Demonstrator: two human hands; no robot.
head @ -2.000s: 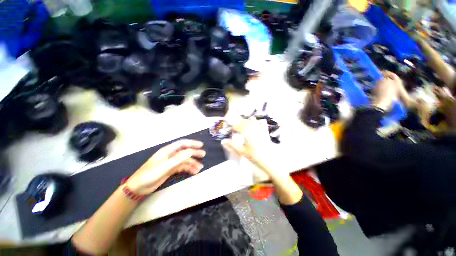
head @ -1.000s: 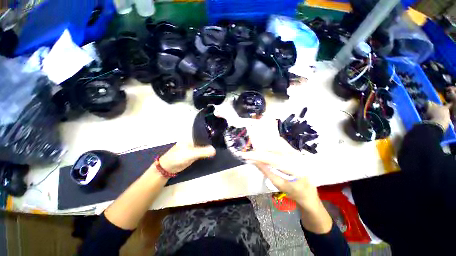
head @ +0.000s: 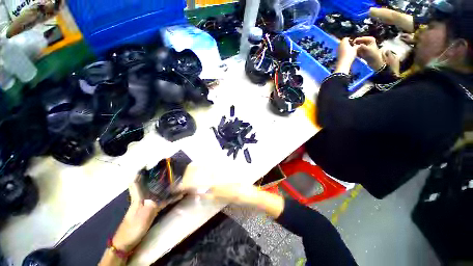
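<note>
A black camera housing [head: 158,181] with red, orange and yellow wires inside is held over the near end of the black mat [head: 103,228]. My left hand [head: 139,208] grips it from the left and below. My right hand [head: 199,184] is at its right side, blurred; its fingertips are hard to make out, and I cannot tell whether it holds anything. A loose pile of small black clips [head: 236,136] lies on the whitish bench to the right of the housing.
Black shells [head: 103,93] are heaped at the back left. A single housing [head: 176,124] stands behind my hands. Wired units [head: 287,96] stand by the metal post [head: 250,26]. A coworker [head: 384,124] works at the right beside a blue bin [head: 321,52]. A wipe pack [head: 192,44] lies behind.
The view has swung to the right. The housing and the wired part, apart before, are now together between my hands, with the wires inside the housing. The coworker's hands have come together above the bin.
</note>
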